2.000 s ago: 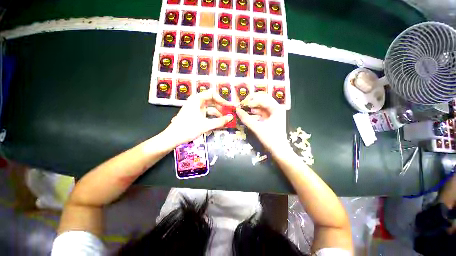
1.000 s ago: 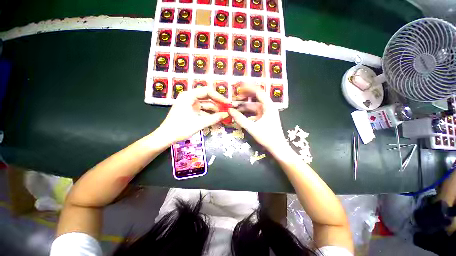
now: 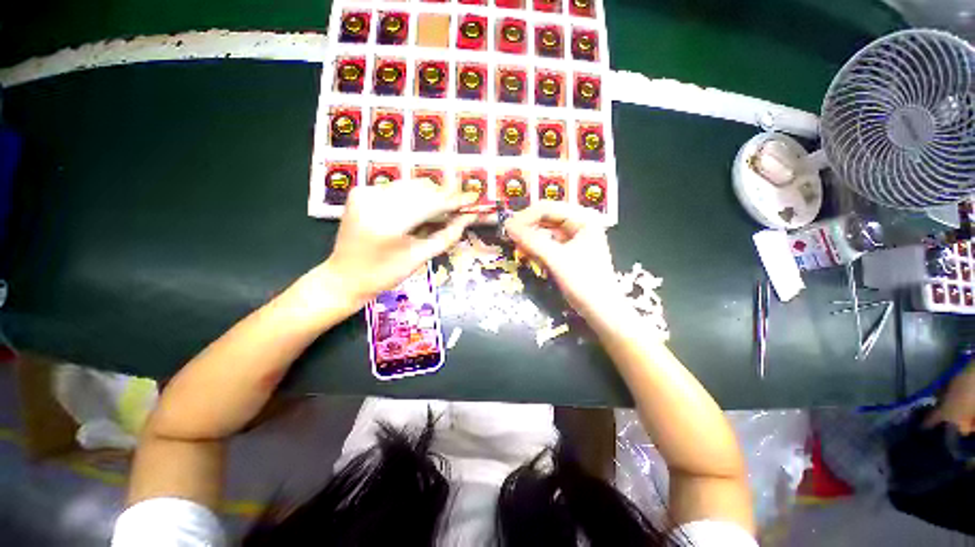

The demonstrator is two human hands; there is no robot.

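Note:
My left hand (image 3: pixel 387 235) holds a small red and dark module (image 3: pixel 483 208), seen edge-on, at the front edge of the white tray (image 3: pixel 318 203). My right hand (image 3: pixel 558 244) has its fingertips at the module's right end, where a tiny dark spot shows; whether they pinch a piece is too small to tell. The tray holds rows of red-and-black modules with round gold centres; one pocket in an upper row shows a plain tan square (image 3: pixel 433 30). Pale small pieces (image 3: pixel 490 299) are scattered below my hands. More pale pieces (image 3: pixel 641 299) lie beside my right forearm.
A phone (image 3: pixel 406 329) with a lit screen lies below my left hand. At right are tweezers (image 3: pixel 761 329), crossed metal tools (image 3: pixel 871 321), a bottle (image 3: pixel 823 244), a round white base (image 3: pixel 777 182) and a fan (image 3: pixel 909 123). Another person's arm (image 3: pixel 957 406) shows at far right.
The red module has turned from face-on to edge-on between my hands. My left hand has turned over it, and my right fingertips have moved to its right end.

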